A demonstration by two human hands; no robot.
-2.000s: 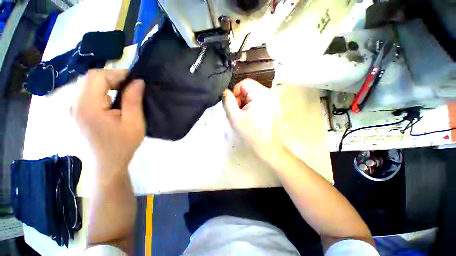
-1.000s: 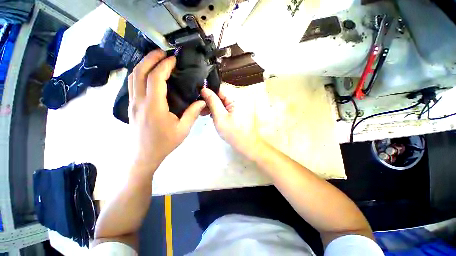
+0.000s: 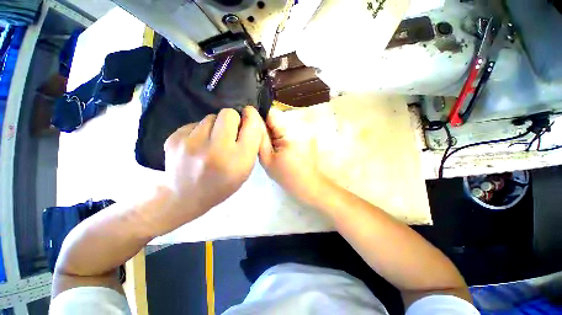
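A black bag panel (image 3: pixel 185 92) lies on the pale tabletop, its right edge under the needle area of the off-white sewing machine (image 3: pixel 179 24). A short silvery zipper piece (image 3: pixel 219 72) shows on it. My left hand (image 3: pixel 215 151) is closed on the panel's near right edge, knuckles up, fingertips hidden. My right hand (image 3: pixel 289 154) touches it and pinches the same edge between thumb and fingers. The presser foot is dark and hard to make out beyond my fingertips.
A brown ridged block (image 3: pixel 302 86) sits right of the needle. Red-handled snips (image 3: pixel 468 92) and black cables (image 3: pixel 487 146) lie on the machine at right. A round container (image 3: pixel 496 187) is below. Black pieces lie upper left (image 3: pixel 123 71); a folded pile (image 3: pixel 65 224) is partly behind my left forearm.
My left hand has moved from the panel's upper left down to its near right edge, beside my right hand. The panel now lies flatter, with more of it showing.
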